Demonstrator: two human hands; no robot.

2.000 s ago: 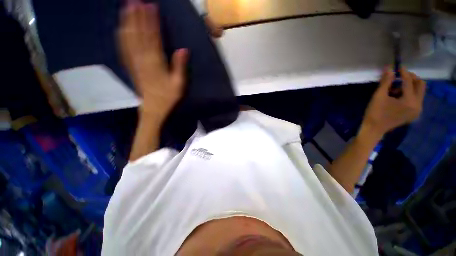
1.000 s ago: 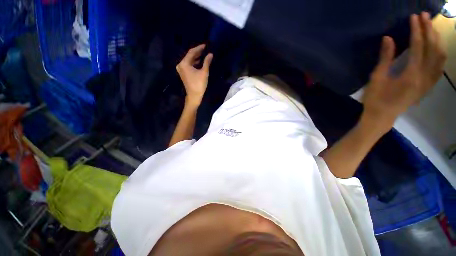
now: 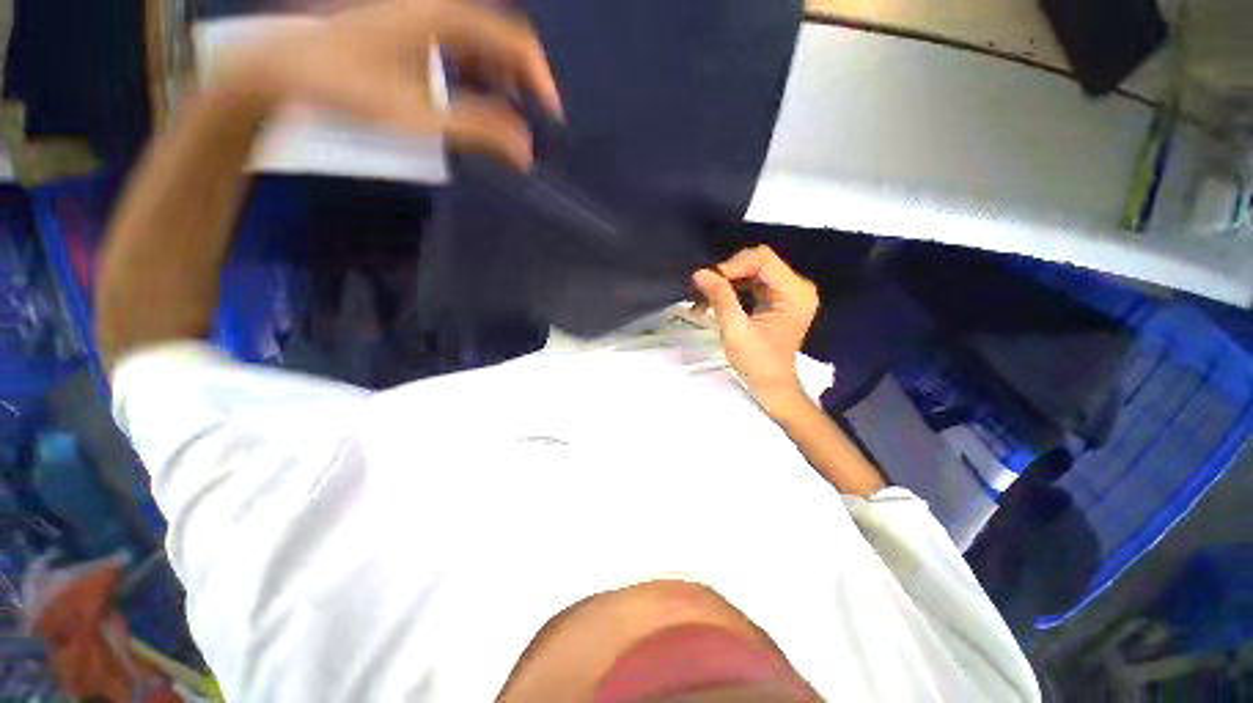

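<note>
A dark navy fabric panel (image 3: 660,96) hangs over the table's front edge towards my lap, its lower part bunched and creased. My left hand (image 3: 454,83), blurred, is at the panel's upper left, with dark cloth between thumb and fingers; a raised fold with a pale line runs from there to the right. My right hand (image 3: 763,309) pinches the panel's lower right corner between thumb and fingers, just in front of my shirt. Yellow-green handled snips (image 3: 1147,172) lie on the table at the right.
The white table edge (image 3: 934,165) curves across the top. A dark piece (image 3: 1106,41) lies at the upper right. Blue baskets (image 3: 1154,440) with dark cloth stand below the table on both sides. Dark cloth (image 3: 76,69) is at the far upper left.
The view has swung back to the table. The panel now hangs in front of me. My right hand has come to its lower corner, and my left hand has risen to its upper left.
</note>
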